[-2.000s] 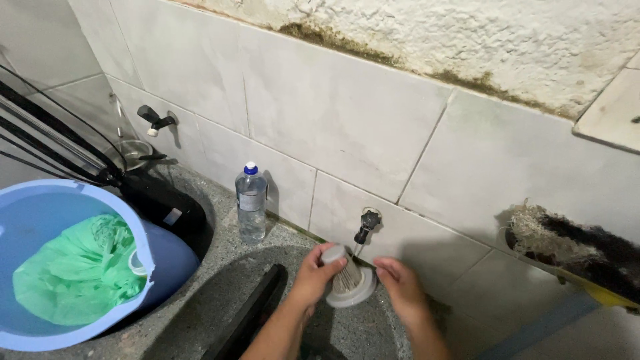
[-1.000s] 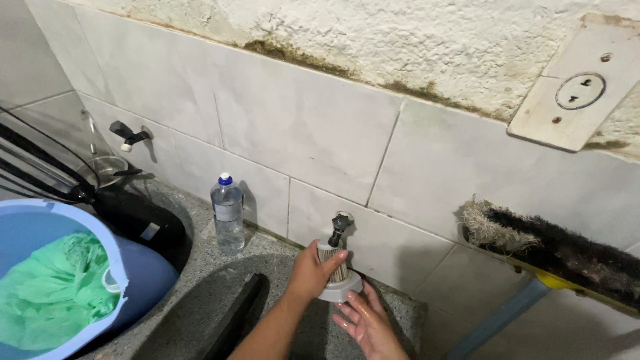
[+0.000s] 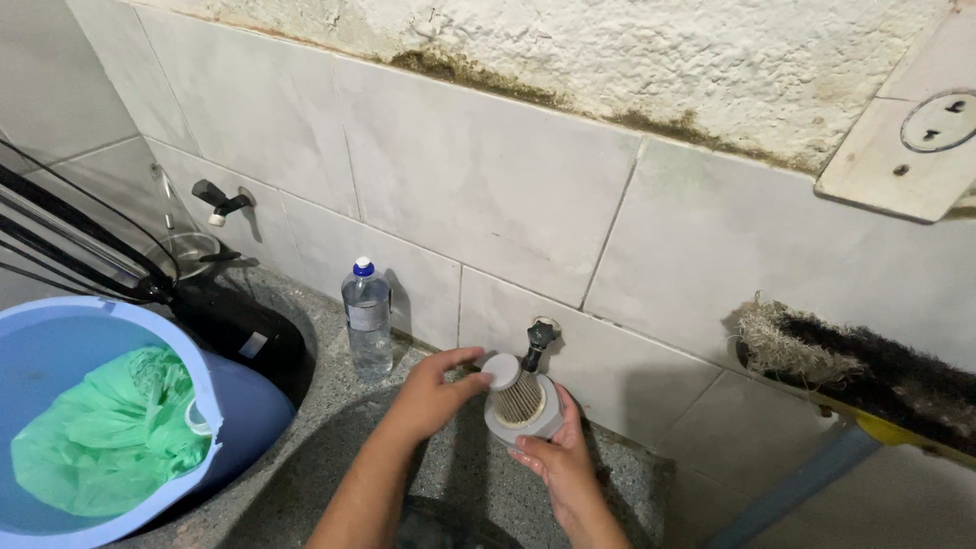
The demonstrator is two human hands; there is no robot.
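Observation:
A pleated filter with a grey plastic base and round cap (image 3: 521,398) is held tilted over the stone sink basin, just below the black-handled tap (image 3: 540,343). My right hand (image 3: 563,457) grips its wide base from the right and below. My left hand (image 3: 438,393) is at the cap's left edge, thumb touching it and fingers spread. Whether water runs from the tap is not clear. To the left, a clear plastic bottle with a blue and white cap (image 3: 369,324) stands upright on the sink's rim.
A blue bucket (image 3: 252,412) holding a green plastic bag (image 3: 114,435) stands at left, beside a black appliance (image 3: 236,328). Another tap (image 3: 221,200) is on the wall. A broom (image 3: 862,366) leans at right, below a wall socket (image 3: 938,130). The granite sink rim (image 3: 324,381) runs along the tiles.
My left hand has shifted from wrapping the filter's side to the left edge of its cap. My right hand stays on the base. The filter is tilted with more of its cap showing.

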